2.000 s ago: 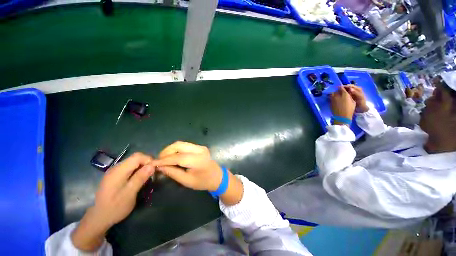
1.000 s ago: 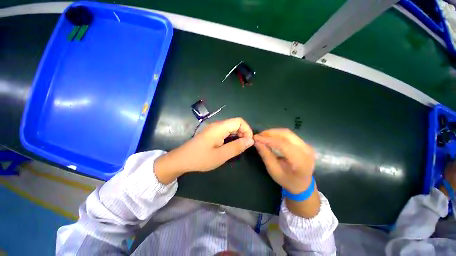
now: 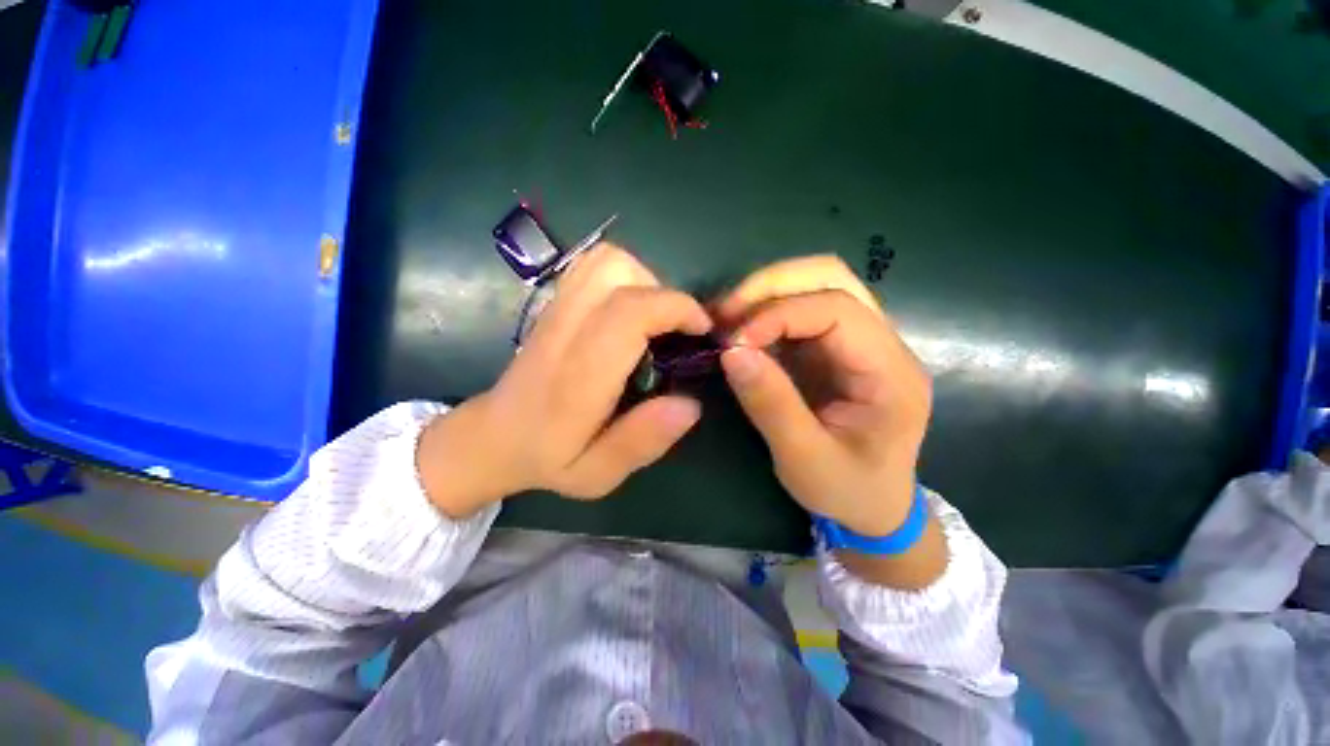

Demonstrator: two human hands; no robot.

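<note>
My left hand (image 3: 591, 382) holds a small black housing (image 3: 683, 354) between thumb and fingers, low over the dark green mat. The housing is partly hidden by the fingers. My right hand (image 3: 839, 382), with a blue wristband, meets it from the right; its thumb and index fingertip pinch at the housing's right end, on what looks like a thin reddish wire. One unfinished unit (image 3: 524, 242), black with a pale strip, lies just beyond my left hand. Another unfinished unit (image 3: 680, 79) with red wires and a pale strip lies farther back.
A blue tray (image 3: 333, 255) stands at left, with green strips in its far corner. A small cluster of tiny black parts (image 3: 878, 258) lies right of the work. A pale metal rail (image 3: 1152, 99) edges the bench. Another blue tray's edge and a person's white sleeve (image 3: 1240, 583) are at far right.
The view has swung left and down onto the bench. The black housing now shows more between my hands, and the fingers of my left hand have spread a little around it.
</note>
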